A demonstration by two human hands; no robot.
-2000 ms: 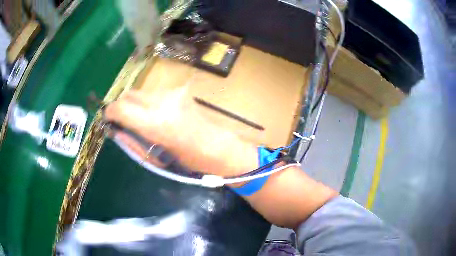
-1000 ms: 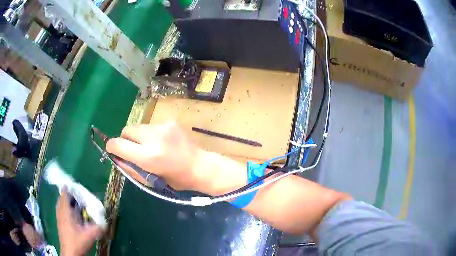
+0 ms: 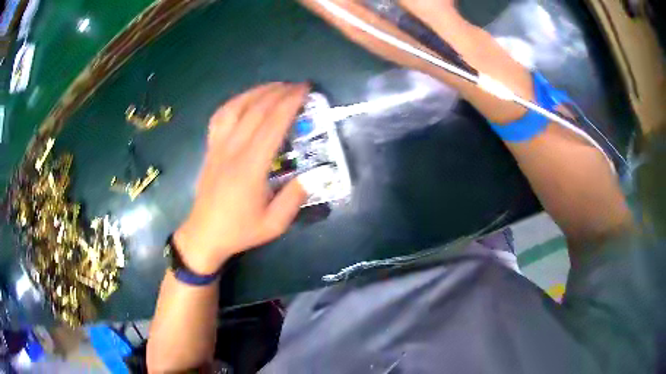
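Note:
A white socket housing [image 3: 334, 164] lies open side up on the dark green table, with a blue part and wires inside. My left hand [image 3: 245, 164] grips it from the left; the fingers cover its left side and the thumb is at its lower edge. A white cord [image 3: 383, 98] leaves its upper right, beside a clear plastic bag [image 3: 402, 120]. My right hand [image 3: 438, 36] is at the top edge, fingertips cut off. The dark rear of the soldering iron [image 3: 420, 29] lies in its grasp; the tip is out of view.
A heap of brass contact strips [image 3: 69, 245] lies at the left. Two small groups of strips [image 3: 148, 117] lie between the heap and my left hand. A worn rail [image 3: 109, 55] borders the green conveyor at upper left. Pale cable [image 3: 504, 91] trails over my right forearm.
The view has swung down and left onto the table. My left hand, seen lifting a white housing over the conveyor, is now on a housing on the table. My right hand is now at the top edge.

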